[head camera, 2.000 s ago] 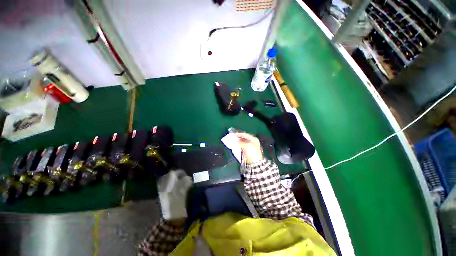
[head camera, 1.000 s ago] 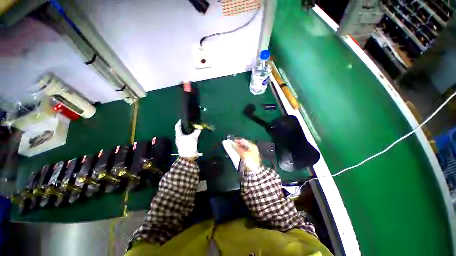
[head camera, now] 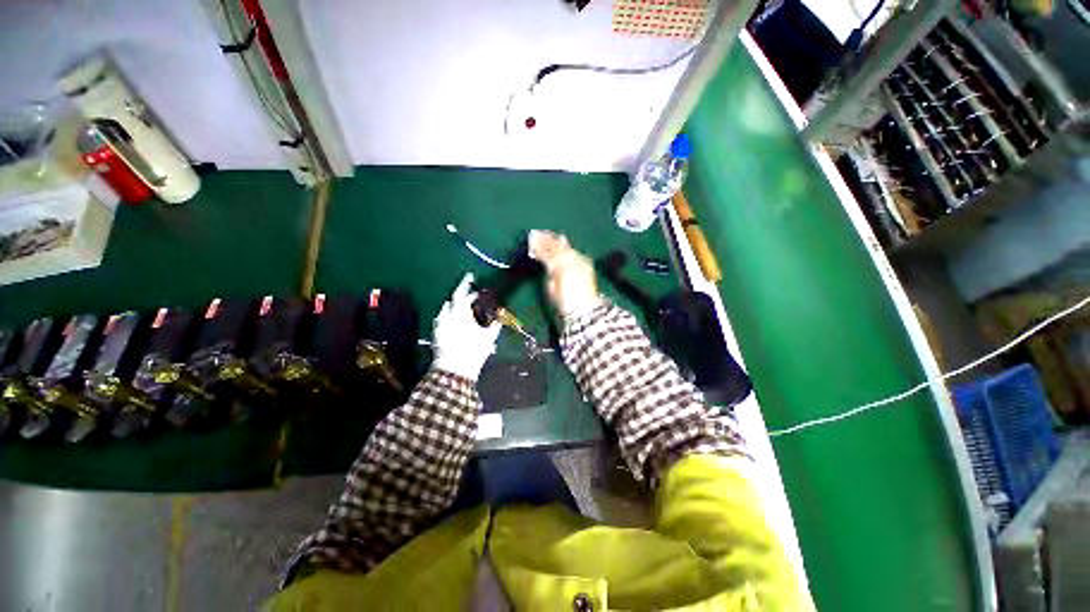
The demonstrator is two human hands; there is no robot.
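A black lock unit (head camera: 512, 282) is held over the green mat, its brass mechanism (head camera: 512, 320) pointing down and right. My left hand (head camera: 464, 330), in a white glove, grips the unit's near end. My right hand (head camera: 562, 265), looking bare, is at the unit's far end; its fingertips touch or hold it, and the exact grip is hard to tell. A thin white lead or strip (head camera: 478, 250) extends up and left from the unit. A flat black pad (head camera: 514, 380) lies below the hands, with a small white card (head camera: 489, 426) at its near edge.
A row of several black lock units (head camera: 277, 347) stands at left. A black cup-shaped item (head camera: 699, 347) lies at right, near a clear bottle (head camera: 651, 191) and a tan stick (head camera: 696, 239). A white parts box (head camera: 90, 233) and thermos (head camera: 132, 129) are far left.
My left hand has turned and brought the unit right, to my right hand. The white card seen in my right hand is no longer visible there. The white lead now shows beside the unit.
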